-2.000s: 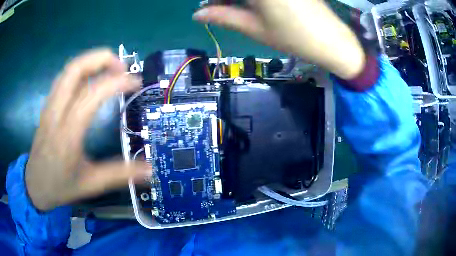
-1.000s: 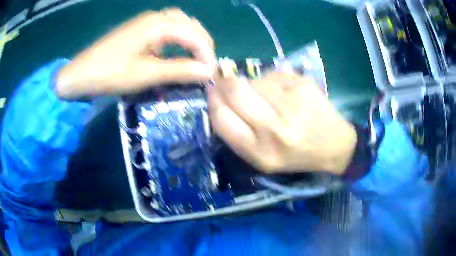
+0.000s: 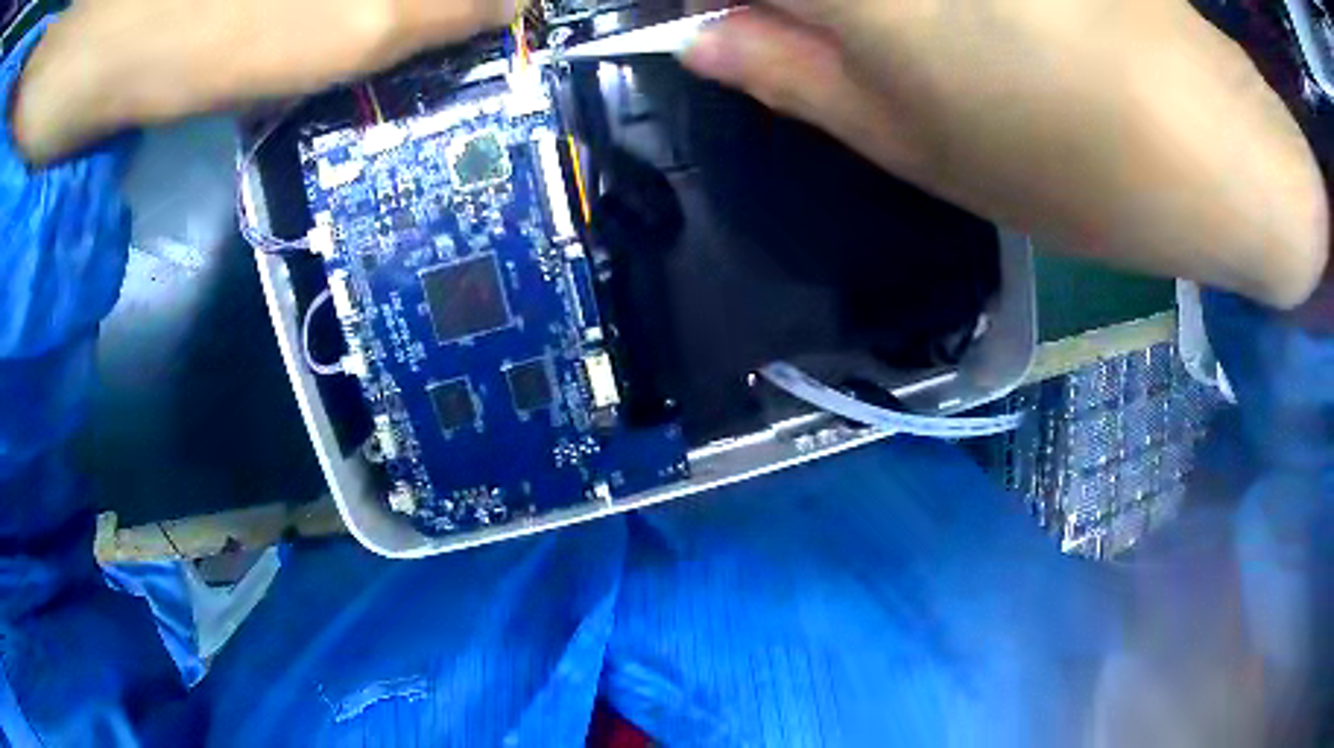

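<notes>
The open white-grey lower housing (image 3: pixel 325 475) lies tilted in front of me, its upper edge partly out of frame. The blue main board (image 3: pixel 476 373) fills its left part, and a large black cover (image 3: pixel 819 285) its right part. Thin coloured wires (image 3: pixel 521 41) run up from a white plug at the board's top edge. A pale cable (image 3: pixel 892 421) hangs over the lower right rim. My left hand (image 3: pixel 264 66) crosses the top left, fingers cut off by the frame. My right hand (image 3: pixel 1010 117) covers the upper right; one fingertip is near the top rim, the other fingers are hidden.
A tray of spare boards (image 3: pixel 1134 439) is at the lower right, beyond the bench edge. The green mat (image 3: pixel 161 395) shows left of the housing, with a pale bench edge (image 3: pixel 220 533) below it. A white object is cut off at the top right corner.
The housing sits higher in view and is more tilted. Both hands have moved up, from meeting over the housing's top edge to the frame's top. The board is uncovered and sharper.
</notes>
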